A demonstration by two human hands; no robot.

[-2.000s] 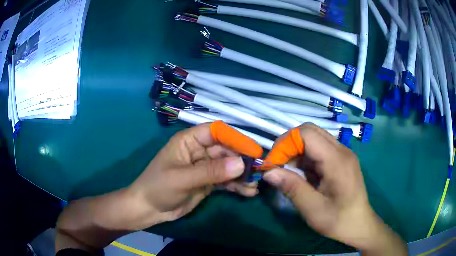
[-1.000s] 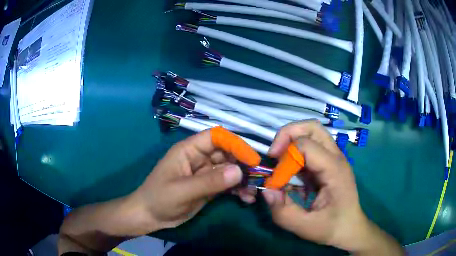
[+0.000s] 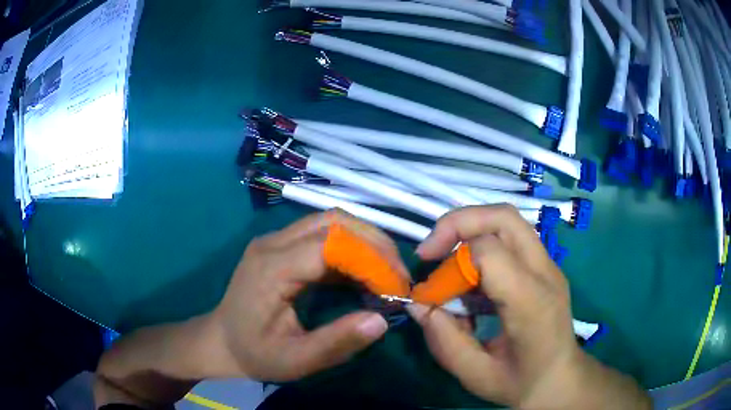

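Observation:
My left hand, with an orange cot on one finger, is at a small dark block, seemingly a black connector housing, blurred and mostly hidden by the fingers. Its thumb is spread a little from the orange fingertip. My right hand, also with one orange cot, pinches thin lead wires with a shiny metal tip beside the block. The white jacket of the cable shows behind the right fingers. A white cable end with a blue connector shows right of the right hand.
White cables with loose coloured wires left and blue connectors right lie behind my hands on the green mat. A larger cable pile is at the upper right. Printed sheets lie at the left, yellow tape at the right edge.
My left thumb has moved down, away from the orange fingertip. The right fingertips have come closer to the left ones with the wires. A blue cable end now shows right of my right hand.

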